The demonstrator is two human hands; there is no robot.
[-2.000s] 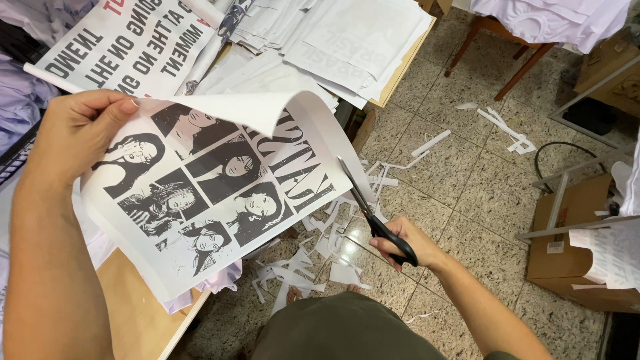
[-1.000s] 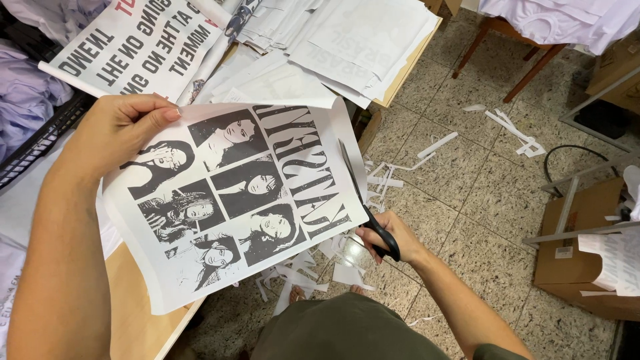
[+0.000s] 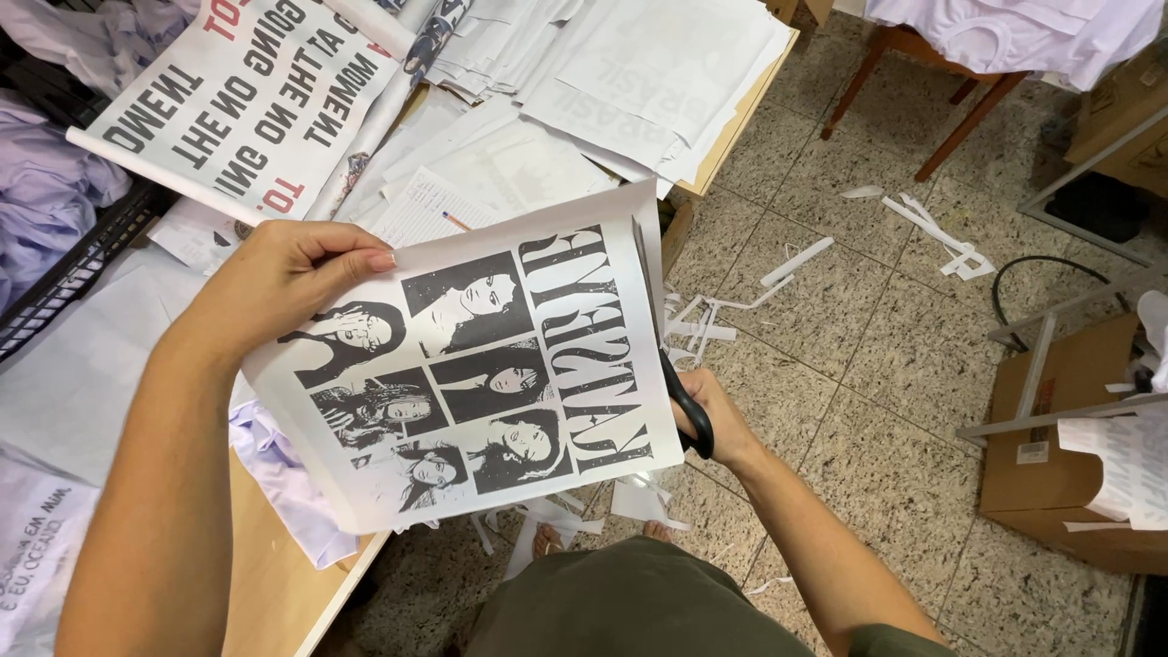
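My left hand [image 3: 297, 283] pinches the upper left edge of a printed sheet [image 3: 474, 383] between thumb and fingers. The sheet carries black portrait panels and a column of large black lettering. At its right edge, my right hand [image 3: 716, 415] holds black-handled scissors [image 3: 686, 411]. The scissor blades lie along the margin beside the lettering, partly hidden by the paper. A strip of the sheet's margin stands to the right of the blades near the top corner.
Paper stacks [image 3: 630, 82] and a rolled print with red and black lettering [image 3: 246, 100] lie on the table. Paper offcuts [image 3: 698, 319] litter the tiled floor. At right stand a cardboard box [image 3: 1040, 438] and a wooden chair [image 3: 967, 68] bearing white garments. A black crate [image 3: 82, 255] is at left.
The sheet has turned and its far edge, curled over two seconds ago, now lies flatter. The scissors have moved up along the margin beside the lettering.
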